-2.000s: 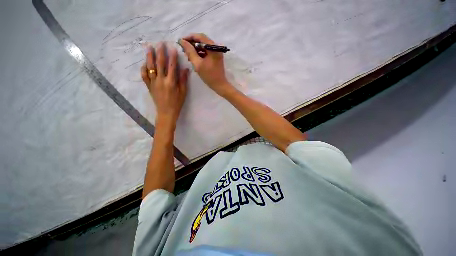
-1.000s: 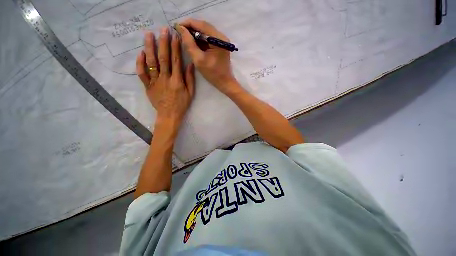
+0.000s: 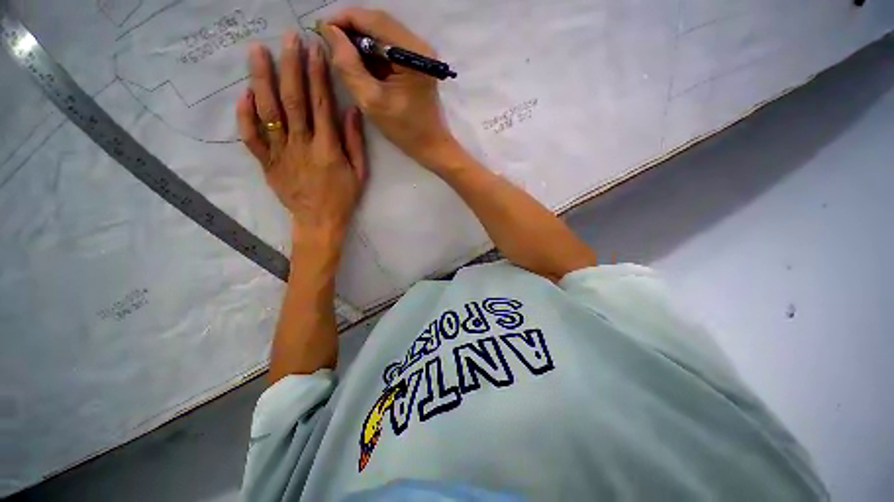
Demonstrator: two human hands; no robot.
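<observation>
A large white pattern sheet (image 3: 588, 108) with thin drawn lines and small blocks of writing lies under both hands. My left hand (image 3: 306, 147) lies flat on it, palm down, fingers slightly apart and holding nothing; a ring is on one finger. My right hand (image 3: 392, 93) holds a black marking pen (image 3: 417, 62), its tip end near the sheet just right of my left fingertips; the tip itself is hard to make out. The steel rule (image 3: 147, 172) lies on the sheet to the left, looking curved, and its near end passes behind my left forearm.
The table edge (image 3: 627, 186) runs slantwise in front of my body, with pale floor (image 3: 784, 255) beyond it on the right. My grey-green printed shirt (image 3: 490, 412) fills the lower middle. A small dark thing (image 3: 860, 3) is cut off at the top right.
Both hands and the pen sit further left and higher in the picture. The view has shifted too, with the rule and sheet writing further left. The pen stays in my right hand.
</observation>
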